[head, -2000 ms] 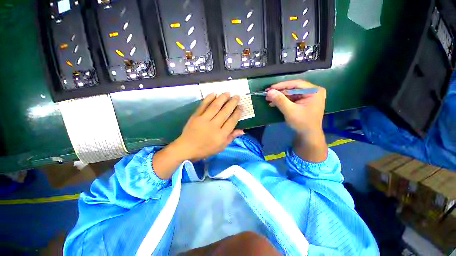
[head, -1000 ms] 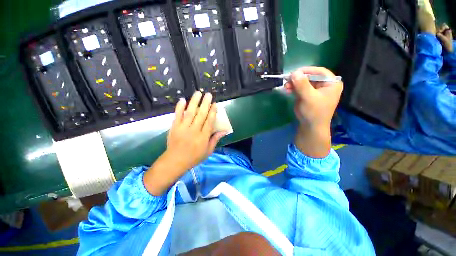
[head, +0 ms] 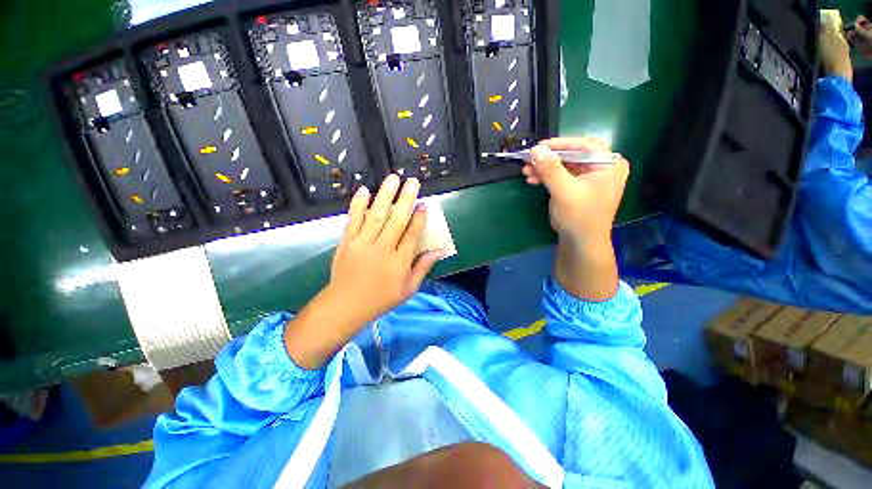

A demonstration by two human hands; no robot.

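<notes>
A black foam tray (head: 390,177) holds several dark phone housings (head: 330,119) side by side, each with a white square pad (head: 302,53) near its far end and orange and silver tabs. My right hand (head: 581,186) holds tweezers (head: 574,156), their tip over the near end of the rightmost housing (head: 504,81). Whether the tip holds a piece or touches the housing is too small to tell. My left hand (head: 375,250) lies flat, fingers spread, on a cream sticker sheet (head: 437,232) at the tray's near edge, covering part of it.
A stack of larger ribbed sheets (head: 177,310) lies at the bench edge on the left. A translucent film piece (head: 620,43) lies right of the tray. Another black tray (head: 736,181) stands farther right, beside another person's blue sleeve (head: 834,191). Cardboard boxes (head: 774,339) stand below.
The tweezers have moved from the sticker sheet to the rightmost housing. The view has shifted, so the housings' far ends now show. My left hand still rests on the sheet.
</notes>
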